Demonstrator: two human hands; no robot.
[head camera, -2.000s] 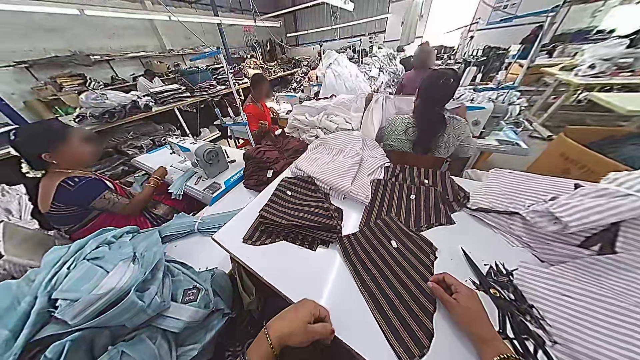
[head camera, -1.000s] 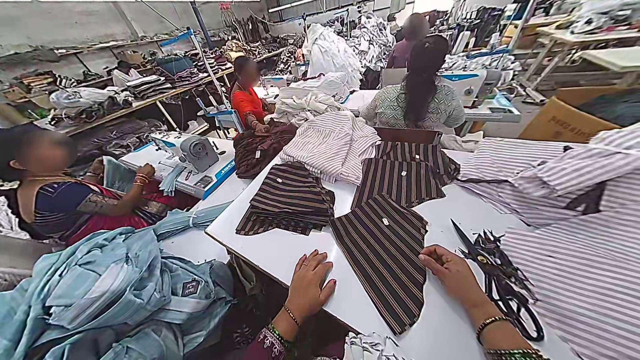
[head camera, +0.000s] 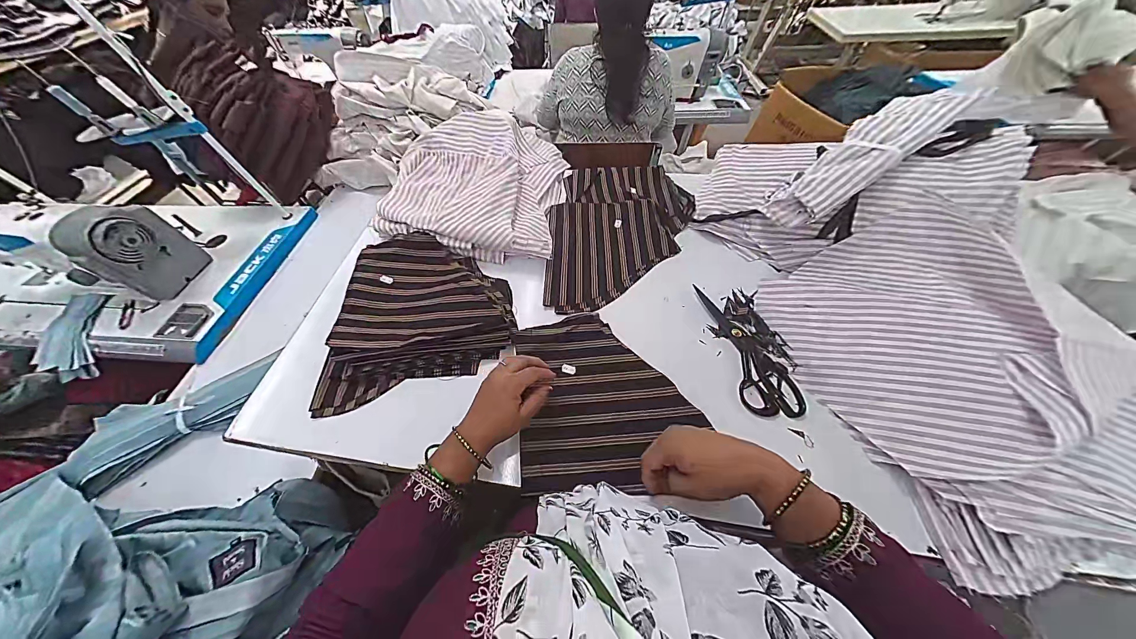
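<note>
A dark brown striped fabric piece (head camera: 612, 399) with a small white sticker lies on the white table in front of me. My left hand (head camera: 512, 395) pinches its left edge beside the sticker. My right hand (head camera: 701, 463) rests with curled fingers on its lower right edge; whether it grips cloth is hidden. To the left lies a stack of similar striped pieces (head camera: 417, 306), and beyond is another stack (head camera: 608, 248). Black-handled scissors (head camera: 759, 373) lie to the right among dark scraps.
White-and-purple striped cloth (head camera: 914, 328) covers the right side, with a folded pile (head camera: 470, 182) at the back. A sewing machine (head camera: 133, 253) and light blue garments (head camera: 204, 559) are at left. A person (head camera: 608, 89) sits ahead; another person's arm shows far right.
The nearest striped piece has turned, its stripes now running across. My left hand has moved from the bare table onto its left edge; my right hand has moved to its near edge. The view has shifted.
</note>
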